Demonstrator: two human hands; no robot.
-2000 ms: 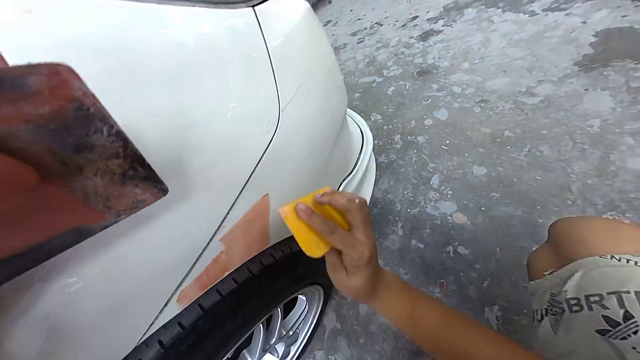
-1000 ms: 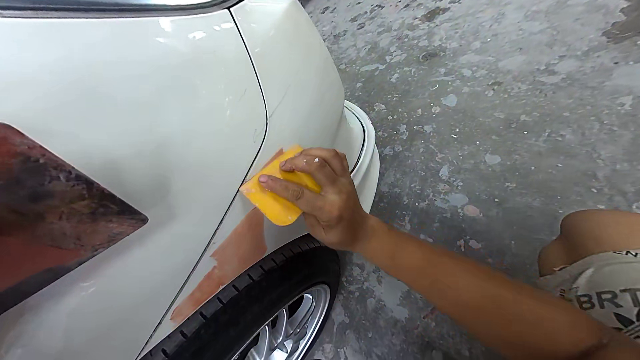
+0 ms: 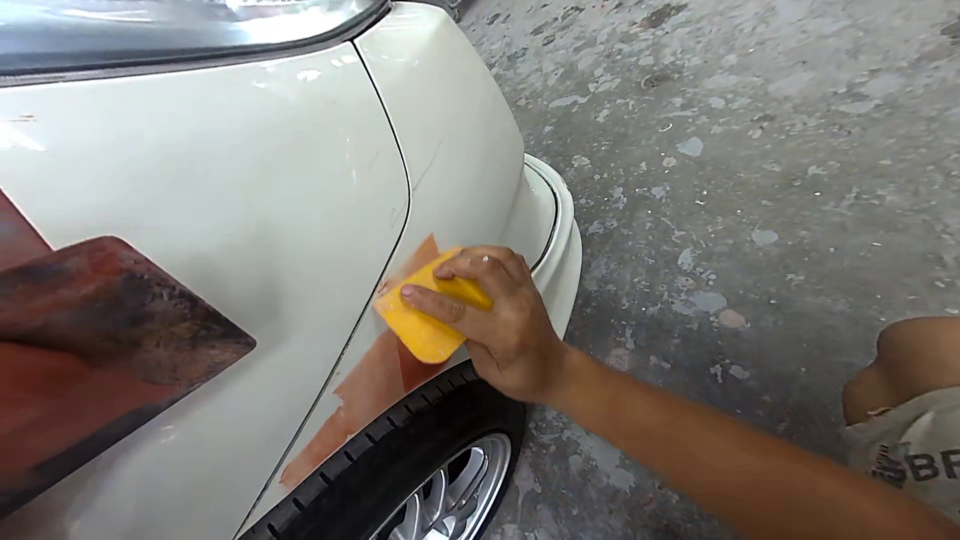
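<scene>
My right hand [image 3: 510, 322] grips a yellow plastic spreader [image 3: 427, 311], its edge against the white car bumper [image 3: 457, 172] just above the wheel arch. Reddish-brown body filler [image 3: 367, 382] lies in a thin, uneven coat along the arch, partly under the spreader. At the left edge is a stained, dark flat board [image 3: 150, 315] with reddish filler on it, in front of the white fender [image 3: 300, 187]. My left hand is not in view.
Below the arch are a black tire [image 3: 360, 465] and its silver alloy wheel [image 3: 457, 495]. A headlight [image 3: 187, 30] is at the top left. The concrete floor [image 3: 750, 225] is paint-spotted. My bare knee [image 3: 915, 360] shows at the right.
Two seconds ago the spreader was at the right end of the filler, off its upper part; my right hand has since moved it up and left onto the bumper near the panel seam.
</scene>
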